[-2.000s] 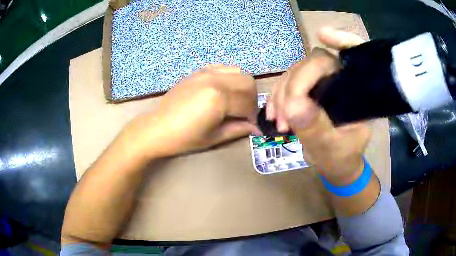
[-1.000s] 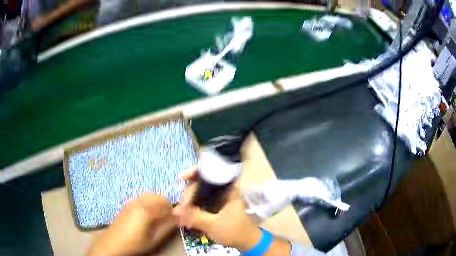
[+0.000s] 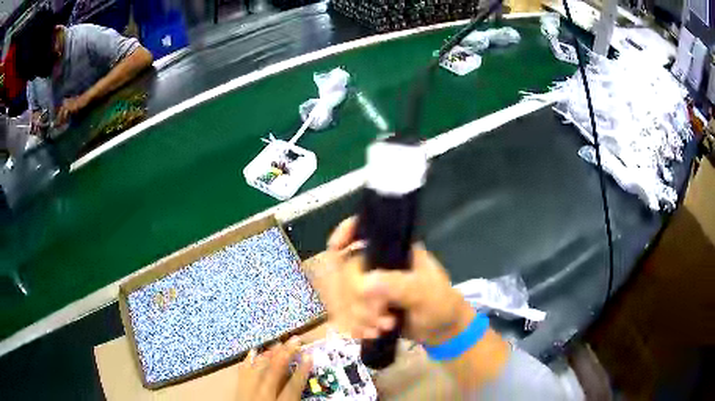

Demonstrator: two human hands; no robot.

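Note:
My right hand (image 3: 384, 294), with a blue wristband, is closed around the black electric screwdriver (image 3: 392, 227), which stands nearly upright with its lower end over the right part of the white housing. The housing (image 3: 357, 382) lies open side up at the bottom edge, with a green circuit board (image 3: 325, 384) inside. My left hand (image 3: 274, 372) is at the housing's left side, blurred and cut off by the bottom edge; what its fingertips hold cannot be told. The brown screw tray (image 3: 223, 301), speckled blue-white, lies beyond it on the cardboard mat (image 3: 114, 372).
A clear plastic bag (image 3: 502, 296) lies right of the housing. The green conveyor (image 3: 196, 172) carries white units (image 3: 281, 169) with bagged cords. A white cord pile (image 3: 627, 125) is at the right. A black cord (image 3: 600, 172) hangs there. A person (image 3: 86, 66) works across the belt.
The view has tilted up towards the belt. The screwdriver has gone from lying sideways to nearly upright. My left hand has moved away from the screwdriver to the housing's left side.

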